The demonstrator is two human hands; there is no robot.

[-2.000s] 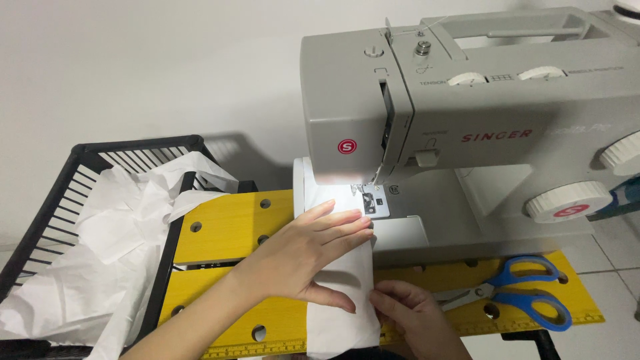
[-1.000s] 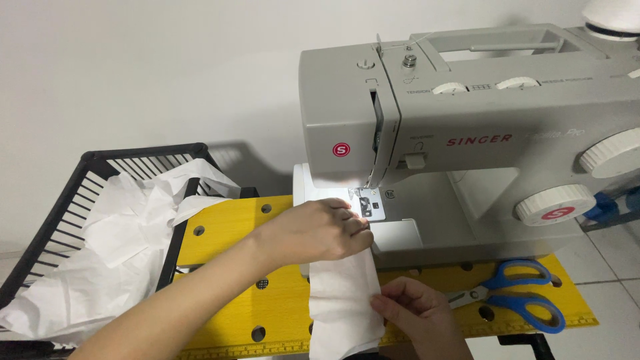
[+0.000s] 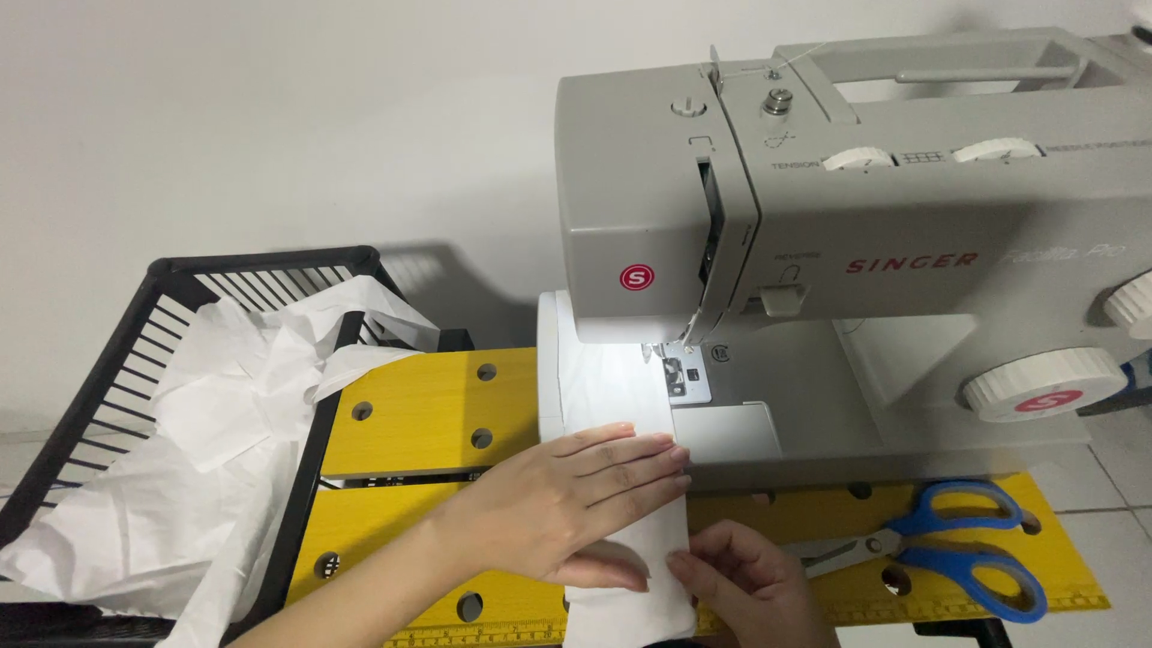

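A strip of white fabric (image 3: pixel 621 405) lies over the bed of a grey Singer sewing machine (image 3: pixel 648 207), its far part beside the lit presser foot and needle area. My left hand (image 3: pixel 576 504) rests palm down across the fabric, fingers extended toward its right edge and thumb apart. Close to the front, my right hand (image 3: pixel 747 576) pinches the fabric's right edge between thumb and fingers. The metal needle plate (image 3: pixel 686 378) shows just right of the fabric. The fabric's near end runs out of the bottom of the view.
Blue-handled scissors (image 3: pixel 972 549) lie on the yellow perforated workbench top (image 3: pixel 414 414), right of my right hand. A black plastic basket (image 3: pixel 135 315) at the left holds crumpled white fabric (image 3: pixel 234 405). A ruler scale runs along the bench's front edge. A wall stands behind.
My left hand, bunched near the needle area one second ago, now lies flatter and nearer the front on the fabric. My right hand remains at the right edge.
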